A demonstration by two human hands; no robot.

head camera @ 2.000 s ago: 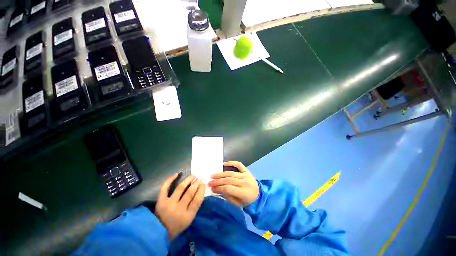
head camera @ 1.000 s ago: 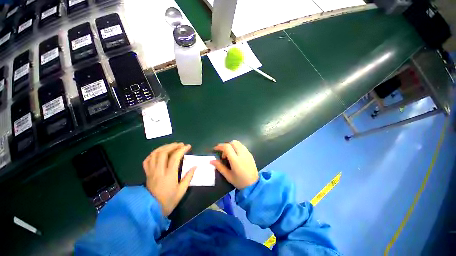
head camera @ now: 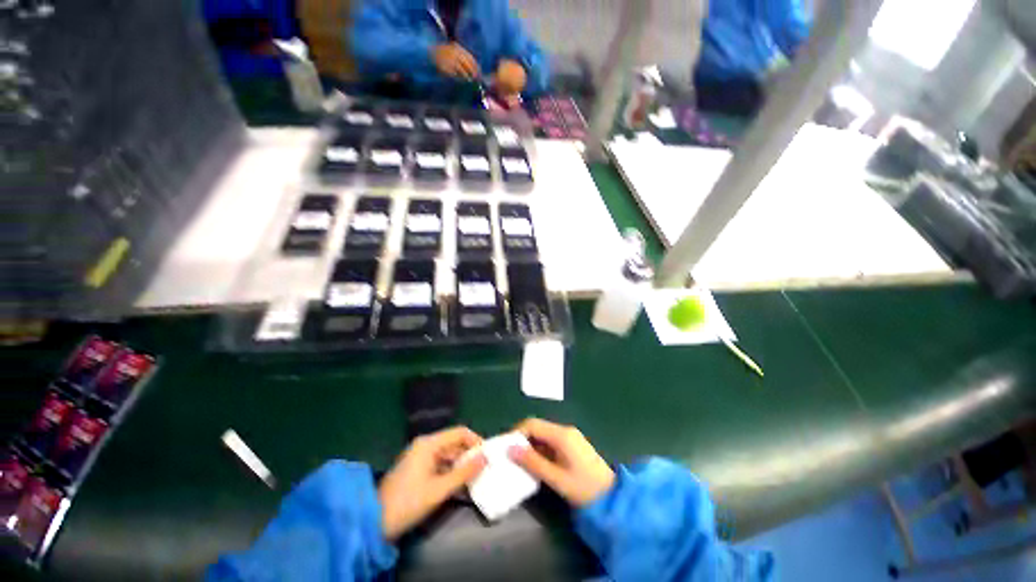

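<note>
A small folded white wipe is held between my two hands above the bench's front edge. My left hand pinches its left side. My right hand pinches its right side, thumb on top. A dark phone lies on the green mat just beyond my left hand, partly hidden by it. Another white folded wipe lies on the mat at the tray's right corner. The blister tray holds rows of black phones, mostly label side up; the near right one shows keys.
A pump bottle stands by the white post. A green lump and thin stick are right of it. A white stick and pink-red parts lie left. Stacked trays rise far left. People in blue smocks are across.
The view has swung up and left, showing the opposite side of the bench. The wipe has become smaller, folded over, and is now lifted and tilted between my fingers.
</note>
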